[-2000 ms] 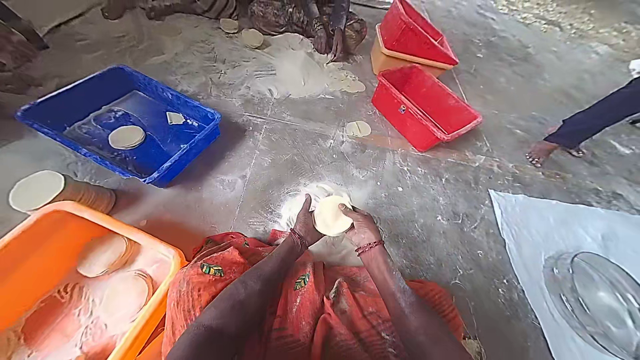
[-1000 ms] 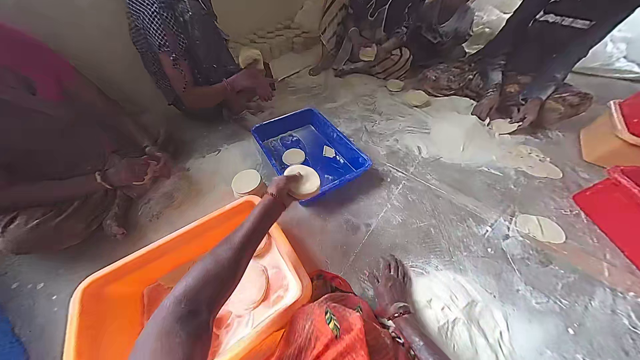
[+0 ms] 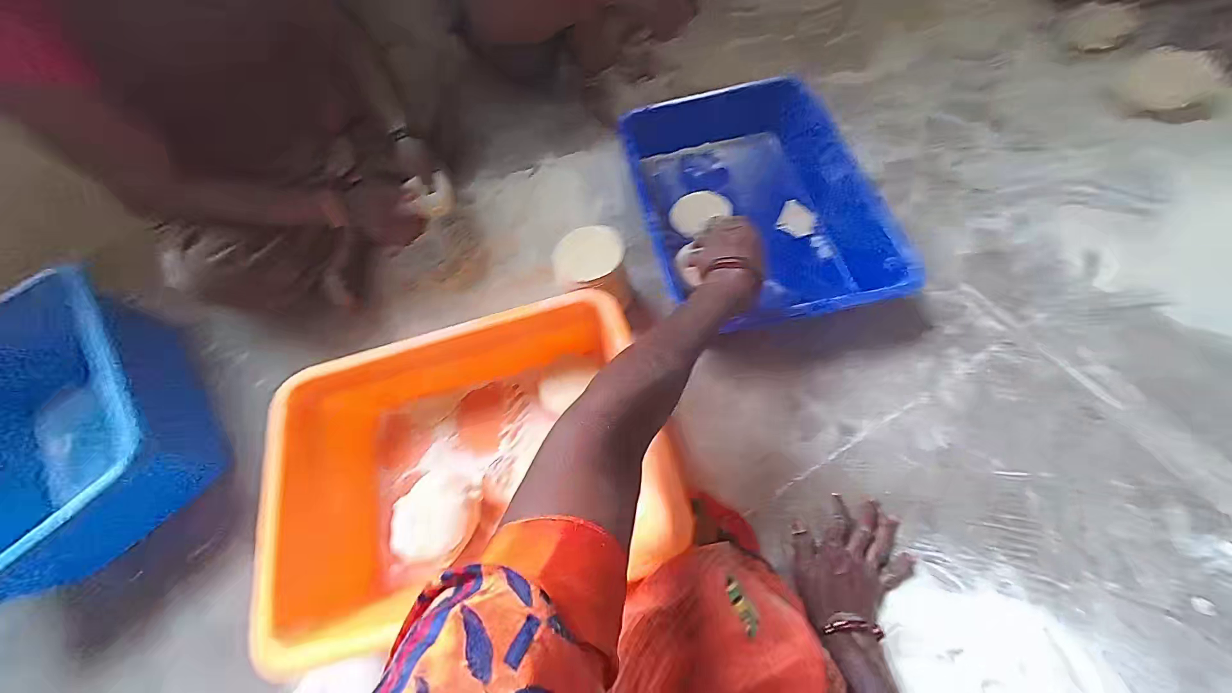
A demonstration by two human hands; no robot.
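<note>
My left hand (image 3: 729,252) reaches into the blue plastic tray (image 3: 818,308), its fingers closed on a pale round dough disc (image 3: 687,266), partly hidden and blurred. Just beyond it in the tray lies another round disc (image 3: 700,213), and to the right a small whitish piece (image 3: 796,218). My right hand (image 3: 847,568) rests palm down on the floor with its fingers spread, holding nothing, beside a patch of white flour (image 3: 991,626). Under my left arm stands an orange plastic tub (image 3: 322,510) with flour and pale discs (image 3: 433,517) inside.
A stack of discs (image 3: 589,255) stands between the tub and the tray. At the left is a blue container (image 3: 125,423). Another person's hands (image 3: 380,212) work at the upper left, blurred. More discs (image 3: 1169,82) lie on the floor at the upper right.
Two seconds ago both my hands held a disc over the floor flour. My left hand has since moved left with a disc, into the blue tray; my right hand let go. The view has swung left.
</note>
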